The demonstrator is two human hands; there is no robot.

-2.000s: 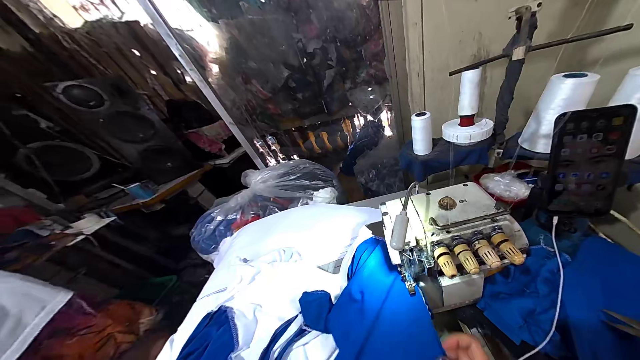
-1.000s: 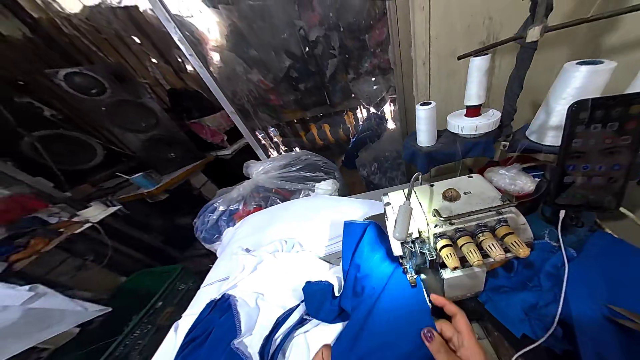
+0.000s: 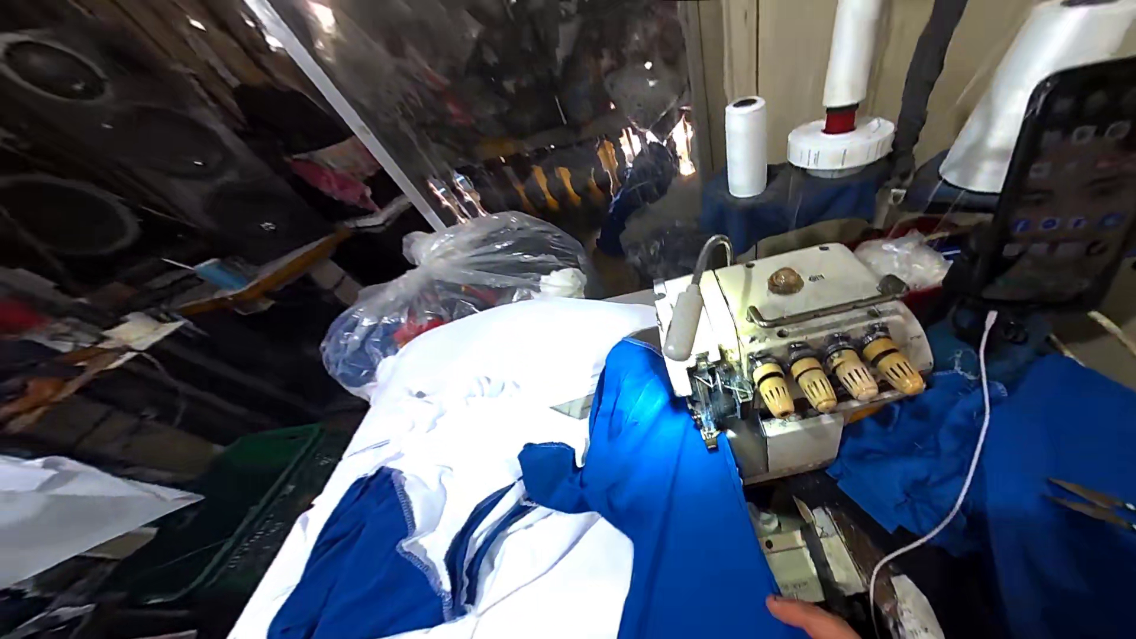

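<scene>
A blue fabric piece lies with its right edge along the presser foot of an overlock sewing machine. At the bottom edge, only a small part of my right hand shows, a fingertip touching the lower right edge of the blue fabric; its other fingers are hidden. My left hand is not in view. White fabric with dark blue parts spreads left of the machine, partly under the blue piece. The machine's lamp lights the fabric near the needle.
Behind the fabric sits a clear plastic bag of cloth. Thread cones stand behind the machine. At right are a phone with a white cable, more blue cloth and scissors. A green crate is at lower left.
My right hand, with several fingers showing on the blue fabric's edge a second ago, has moved down to the bottom edge. A fingertip at the bottom centre is out of view.
</scene>
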